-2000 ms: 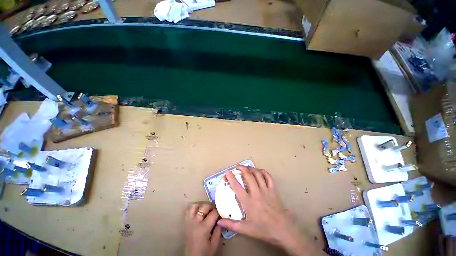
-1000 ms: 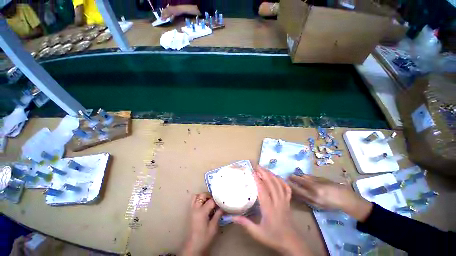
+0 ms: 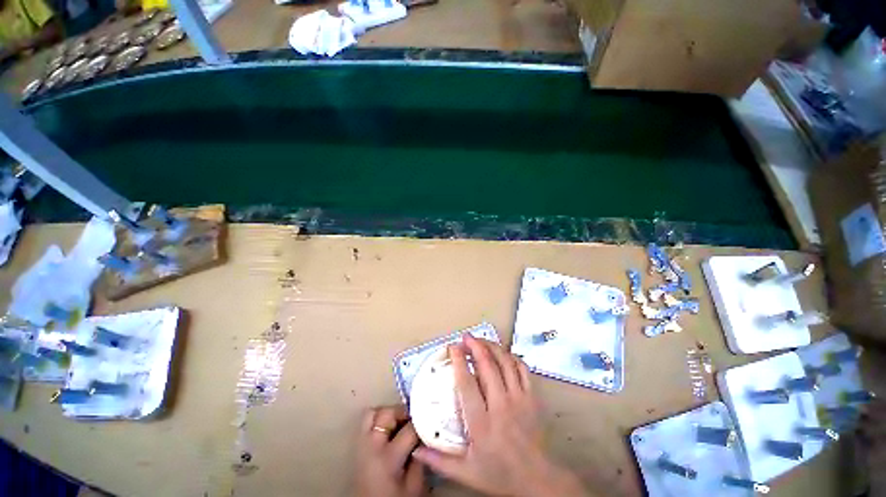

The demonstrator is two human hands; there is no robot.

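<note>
A round white disc (image 3: 437, 403) sits over a pale grey square plate (image 3: 413, 359) on the brown board in front of me. My right hand (image 3: 495, 413) lies over the disc's right side, fingers on its top and thumb at its lower edge. My left hand (image 3: 389, 447), with a ring, has its fingertips at the disc's and plate's lower left edge. Whatever is between disc and plate is hidden. Another square plate with upright posts (image 3: 568, 330) lies just right of the held one.
Loose blue and coppery pieces (image 3: 663, 294) lie right of centre. White plates with posts (image 3: 753, 325) stand at the right. A thick white plate (image 3: 126, 379) and a wooden block with posts (image 3: 194, 254) are at the left. A green belt (image 3: 418, 146) runs behind; a carton (image 3: 680, 49) stands across it.
A plate with posts now lies right of my hands; another person's dark-sleeved hand reached to it a second ago and is gone. My right hand covers more of the disc than a second ago.
</note>
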